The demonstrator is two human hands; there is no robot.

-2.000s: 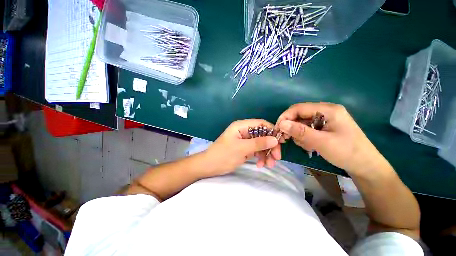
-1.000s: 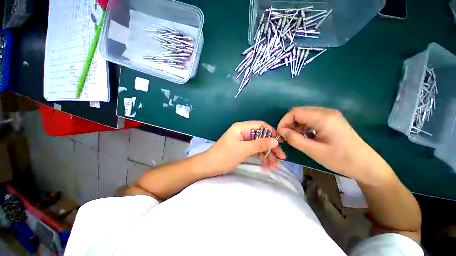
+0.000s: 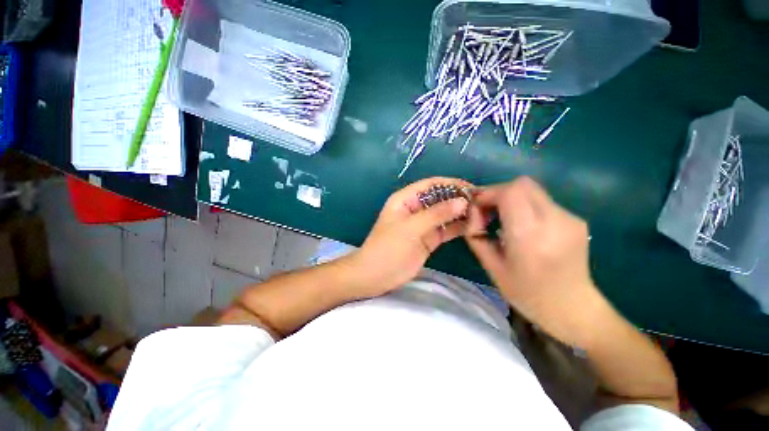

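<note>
My left hand (image 3: 405, 231) holds several metal pins (image 3: 440, 195) in a row between thumb and fingers, their thick ribbed ends showing. My right hand (image 3: 535, 244) meets it at the fingertips, at the near ends of the row; it is slightly blurred, and what its fingers pinch is hidden. A loose pin pile (image 3: 472, 97) spills from a tipped clear plastic tub (image 3: 590, 55) beyond the hands. One single pin (image 3: 553, 126) lies apart at the right of the pile.
The left clear tub (image 3: 333, 101) holds pins on white paper. The right clear tub (image 3: 685, 189) holds jumbled pins. A record sheet (image 3: 114, 101) with a green flower pen (image 3: 152, 97) lies far left. Paper scraps (image 3: 239, 148) lie near the mat's left edge. A dark phone (image 3: 681, 23) is top right.
Both hands have moved slightly up towards the pile. My right hand has turned, with its back now towards the camera. A single pin now lies apart right of the pile.
</note>
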